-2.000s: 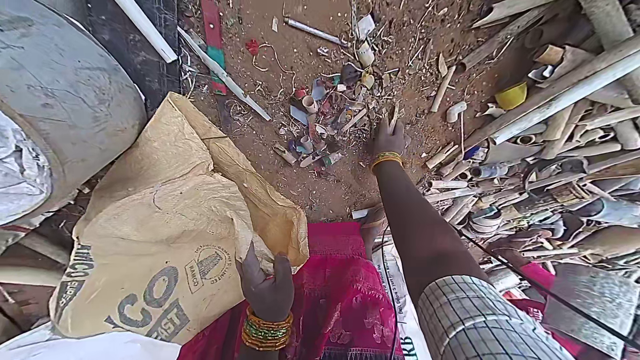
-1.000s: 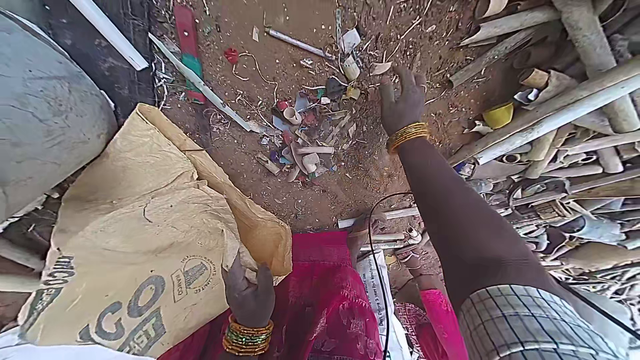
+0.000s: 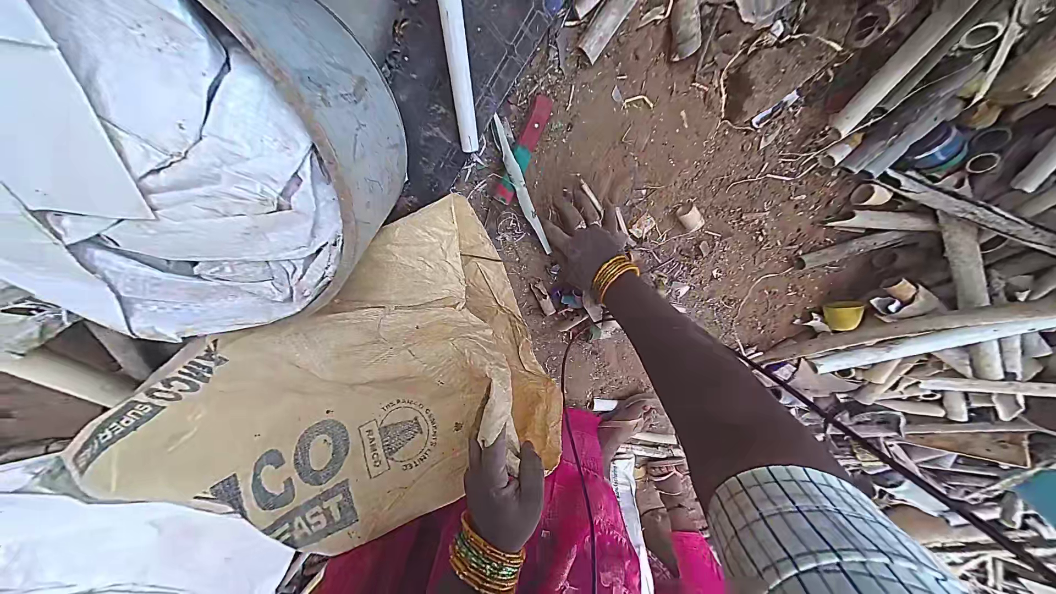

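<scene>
My left hand (image 3: 505,491), with bangles on its wrist, pinches the mouth edge of a tan printed sack (image 3: 330,396) that lies to its left. My right hand (image 3: 587,247) reaches out over the dirt ground with its fingers spread, palm down, above a small heap of plastic scraps (image 3: 571,299). Its fingers are blurred, and part of the heap is hidden under it. Just left of its fingers lies a pale flat strip (image 3: 520,186), across a red and green strip (image 3: 528,148). A short piece of tube (image 3: 690,217) lies to the right of the hand.
A large round container (image 3: 363,124) filled with white sheets stands at the upper left. Near it is a white pipe (image 3: 459,74). A big pile of broken pipes (image 3: 973,330) covers the right side, with a yellow cup-like piece (image 3: 843,315) at its edge. A black cable (image 3: 891,470) crosses the lower right.
My right hand has moved left, from beside the scrap heap to over it. My left hand has kept its hold on the sack's edge. The view has shifted.
</scene>
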